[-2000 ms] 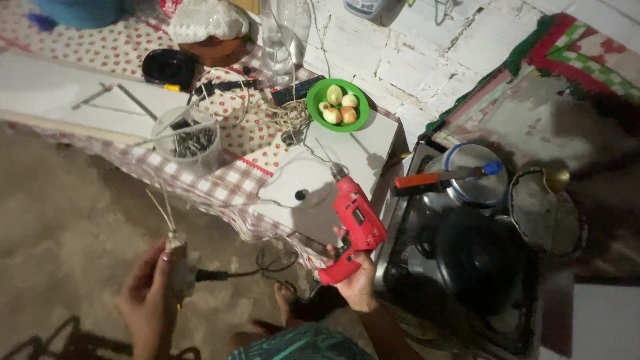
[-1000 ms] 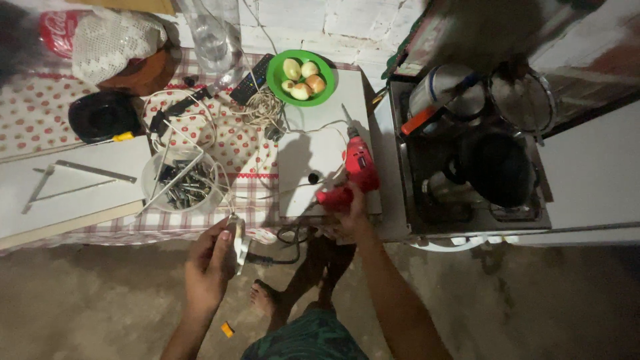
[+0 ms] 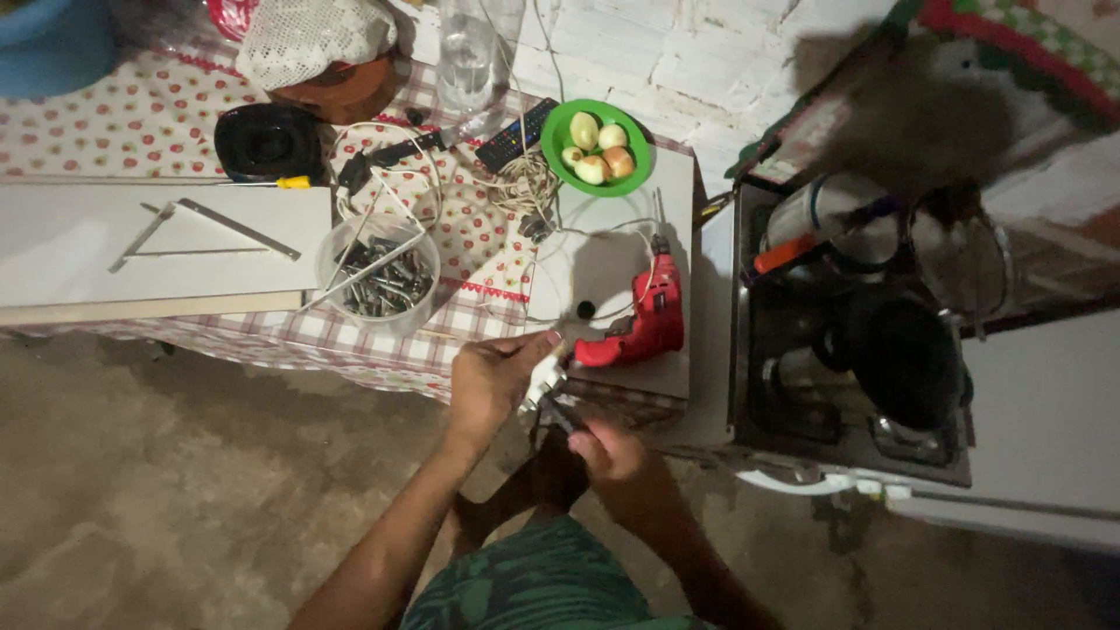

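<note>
My left hand [image 3: 496,385] grips a white power socket or adapter [image 3: 546,381] in front of the table's edge. Just right of it, my right hand [image 3: 612,451] holds a black plug with its cord [image 3: 561,415] against the white piece; whether it is fully in cannot be told. A red power drill [image 3: 647,319] lies on the white board at the table's right end, its bit pointing to the wall. To the left stands a clear plastic tub [image 3: 383,324] of screws and other metal hardware.
A green bowl [image 3: 643,174] of onions, a remote control [image 3: 516,136], a knife [image 3: 407,149] and tangled cord [image 3: 525,188] lie behind. Metal brackets [image 3: 236,229] rest on a white panel [image 3: 52,254] at left. At right is a stove [image 3: 761,324] with pots.
My right hand has let go of the red drill, which now lies on the board, and has come over to the white piece in my left hand, taking hold of the black plug.
</note>
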